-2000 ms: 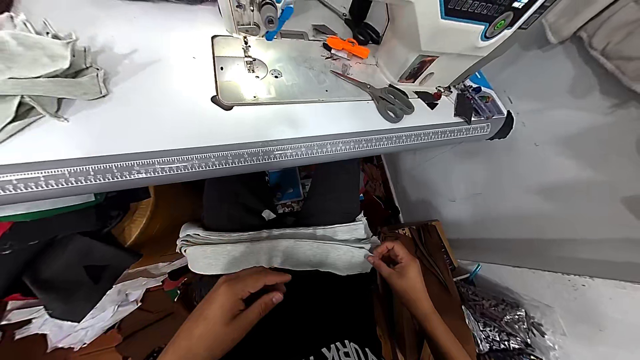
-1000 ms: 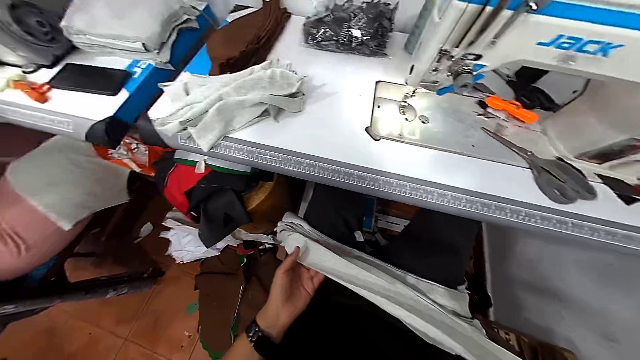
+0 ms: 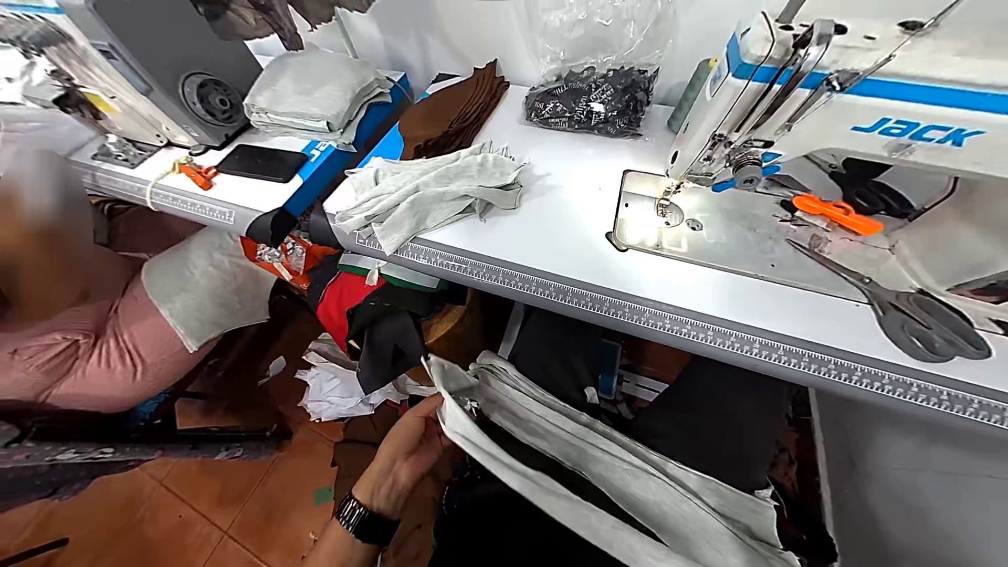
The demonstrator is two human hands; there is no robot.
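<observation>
My left hand [image 3: 409, 449], a dark watch on its wrist, pinches the near left corner of a light grey fabric strip [image 3: 520, 472]. That strip is lifted apart from a stack of similar grey strips [image 3: 614, 449] lying across my lap, with a dark gap between them. My right hand is out of view. Above the lap, a white sewing machine [image 3: 858, 102] stands on the table, its needle area lit. Grey-handled scissors [image 3: 906, 311] and an orange thread snipper [image 3: 837, 214] lie by its metal plate.
Grey cut pieces [image 3: 441, 189] lie on the table [image 3: 551, 213] near brown pieces [image 3: 453, 110] and a bag of labels [image 3: 591, 98]. A ruler strip runs along the table's edge. At left sit another person [image 3: 118, 331], a second machine and a black phone [image 3: 262, 163].
The view has swung left. Two seconds ago both hands were at the folded grey stack; my right hand has since left view. The front strip's left end has been lifted away from the others.
</observation>
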